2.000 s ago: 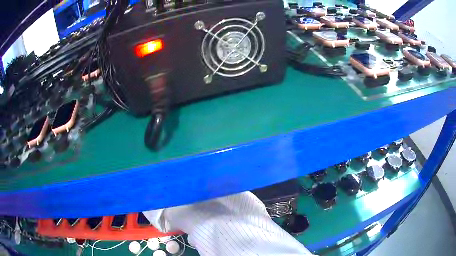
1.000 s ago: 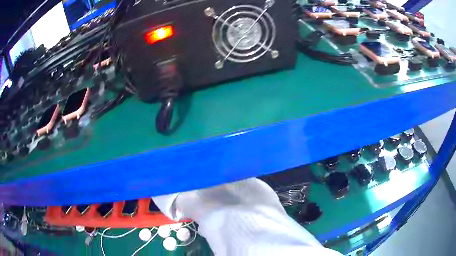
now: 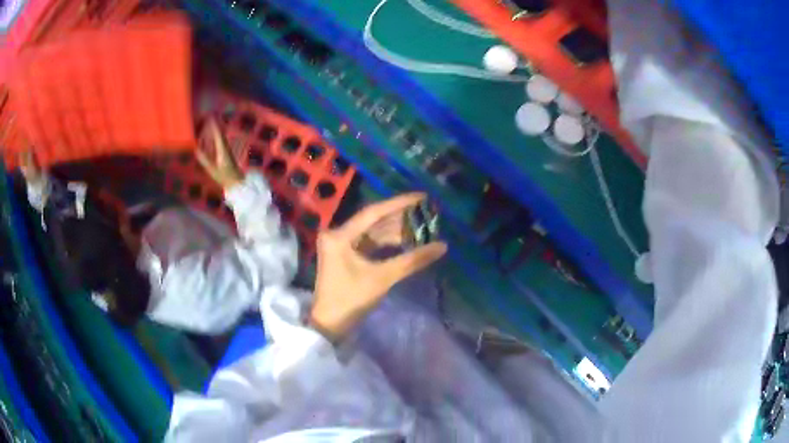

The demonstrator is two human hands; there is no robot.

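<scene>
My left hand (image 3: 368, 264) is at the middle of the view, thumb and fingers curved around a small dark piece with pale glints (image 3: 421, 222). It looks like a watch unit seen edge-on; blur hides whether it is more than one. My right arm's white sleeve (image 3: 714, 216) runs up the right side to a red-orange pocketed tray (image 3: 606, 91) on a green shelf. A dark watch unit (image 3: 584, 45) sits in a pocket of this tray. My right hand is not visible.
White charging pucks (image 3: 532, 118) with white cables lie beside the tray. Blue-edged shelves (image 3: 484, 182) cross diagonally. At left, a person in a white smock (image 3: 195, 268) is by a red-orange pocketed tray (image 3: 290, 164) and raised red-orange trays (image 3: 108, 91).
The view has swung left and down, away from the black fan box. My left hand with the dark piece has come into view. The co-worker now shows.
</scene>
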